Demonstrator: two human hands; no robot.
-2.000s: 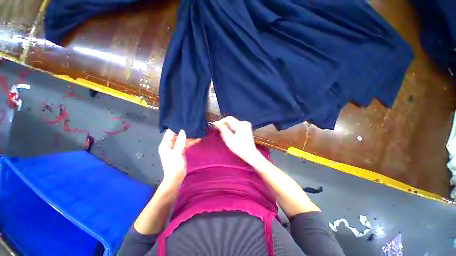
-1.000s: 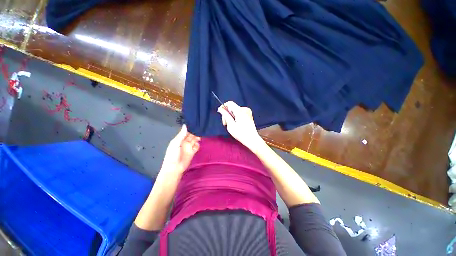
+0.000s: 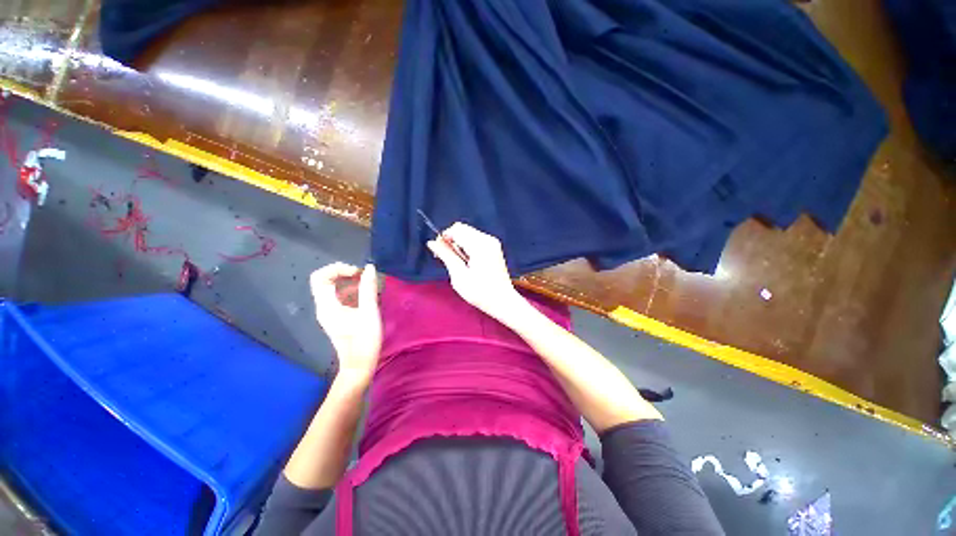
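A navy garment (image 3: pixel 503 136) lies in folds over the table edge, its lower hem hanging by my magenta apron. My right hand (image 3: pixel 474 267) is closed on small thread snips (image 3: pixel 451 247), over the cloth just above the hem. The thin tip of the snips points up and left. My left hand (image 3: pixel 351 314) is at the left corner of the hem, with curled fingers and the thumb tip by the cloth edge. Whether it pinches the cloth or a thread is too small to tell.
The shiny brown table (image 3: pixel 262 136) has yellow edge tape (image 3: pixel 734 361). More navy cloth (image 3: pixel 157 26) lies at the far left and far right. A blue bin (image 3: pixel 157 387) stands at lower left. Red thread scraps (image 3: pixel 131 220) and white scraps lie on the grey floor (image 3: pixel 314 251).
My right hand with the snips has moved down and left since one second ago. My left hand has moved slightly left and its fingers have curled. The hem has shifted left.
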